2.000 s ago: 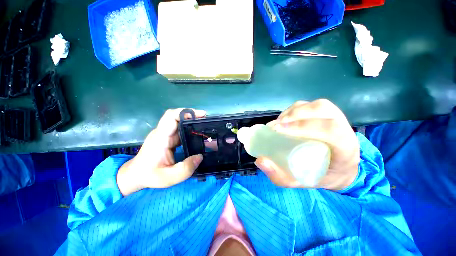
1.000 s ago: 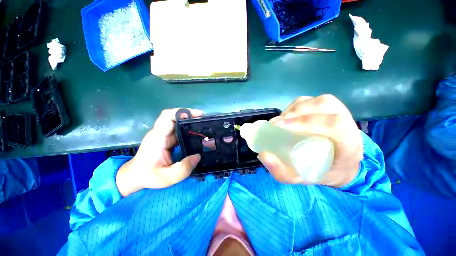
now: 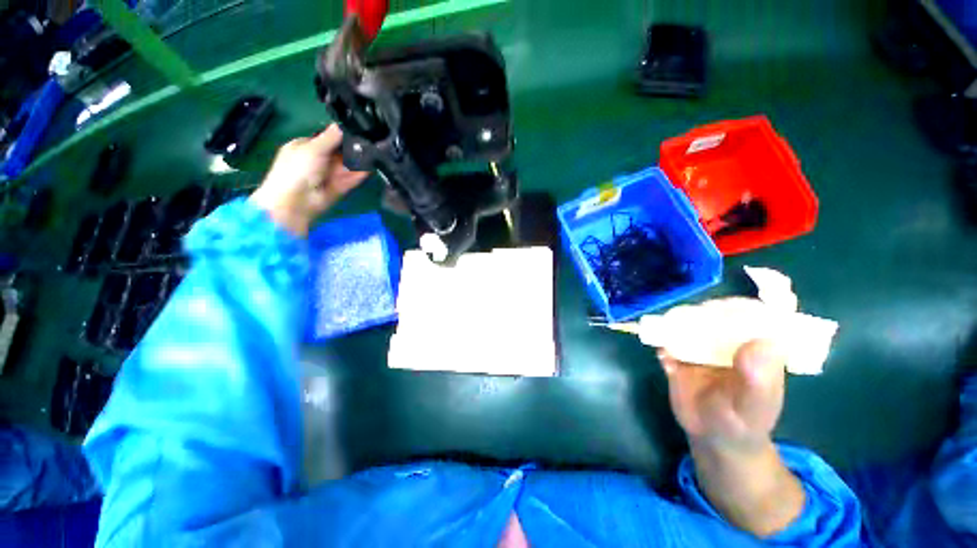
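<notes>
My left hand reaches far forward at the upper left, beside the black toggle press. Its fingertips are partly behind the press, so I cannot tell whether it holds anything. My right hand is at the right, with thumb and fingers on the pale squeeze bottle, which lies sideways with its needle tip pointing left. White tissue shows behind and beside the bottle. The cream fixture block is under the press, with no housing visible on it.
A blue bin of white parts stands left of the block. A blue bin of black tangled parts and a red bin stand right. Black housings lie in rows at left. Single housings lie at upper left and at the back.
The view has shifted forward. My left hand has left the housing and moved up and forward. My right hand has carried the bottle right, beside the tissue. The worked housing is no longer identifiable.
</notes>
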